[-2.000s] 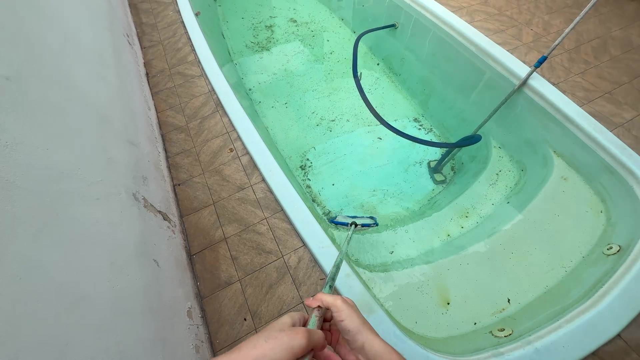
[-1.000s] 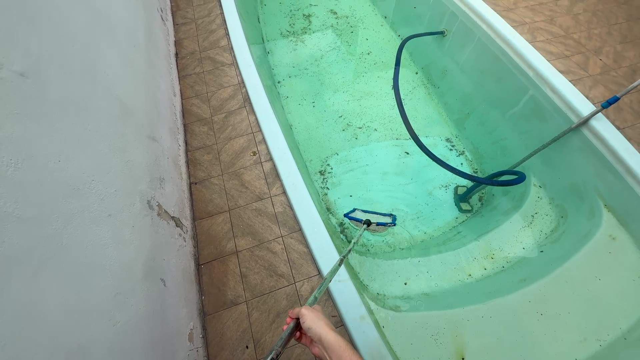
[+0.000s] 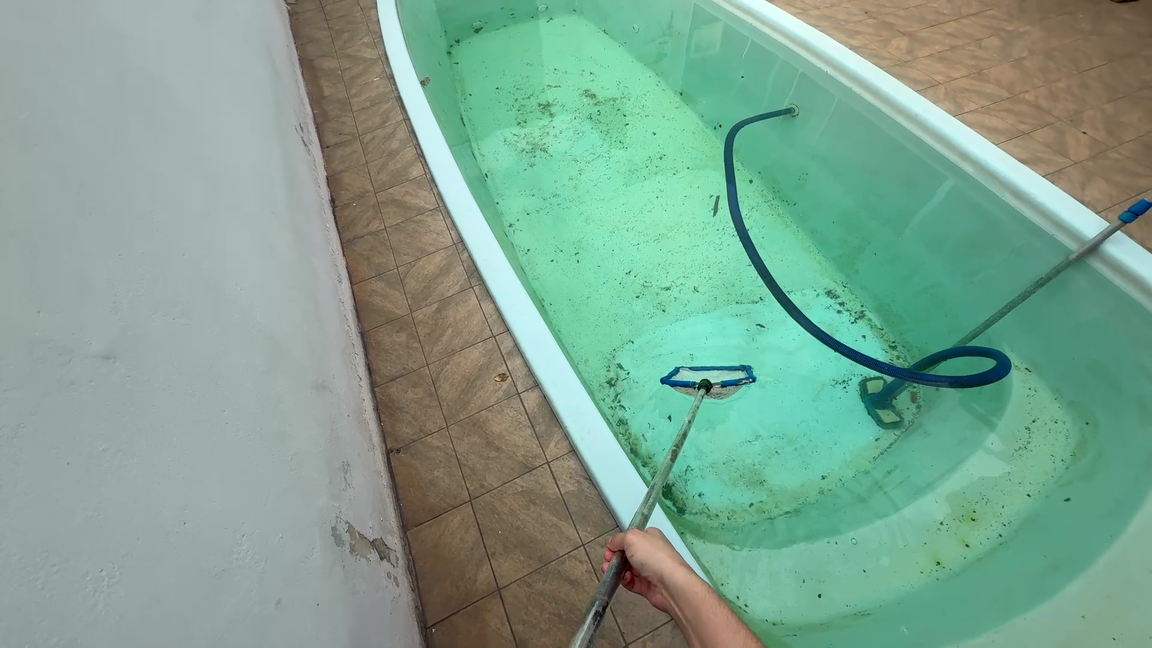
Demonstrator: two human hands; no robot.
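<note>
My right hand [image 3: 646,565] is closed around a long metal pole [image 3: 668,462] near the pool's left rim [image 3: 526,337]. At the pole's far end is a pool skimmer net with a blue frame [image 3: 708,376], over the greenish water of the pool. My left hand does not show. Right of the net, a pool vacuum head [image 3: 882,402] rests under the water on its own pole [image 3: 1035,286]. A dark blue hose [image 3: 754,256] curves from a fitting in the far side wall and loops beside the vacuum head.
A grey wall [image 3: 180,315] with chipped plaster stands on the left. A strip of brown floor tiles [image 3: 477,432] runs between it and the pool. Dark debris [image 3: 576,117] lies on the pool floor, and submerged steps [image 3: 972,522] are at the near right.
Two hands were on the pole two seconds ago; only my right hand shows now. The net has moved away from the near steps, further over the pool. The view has shifted.
</note>
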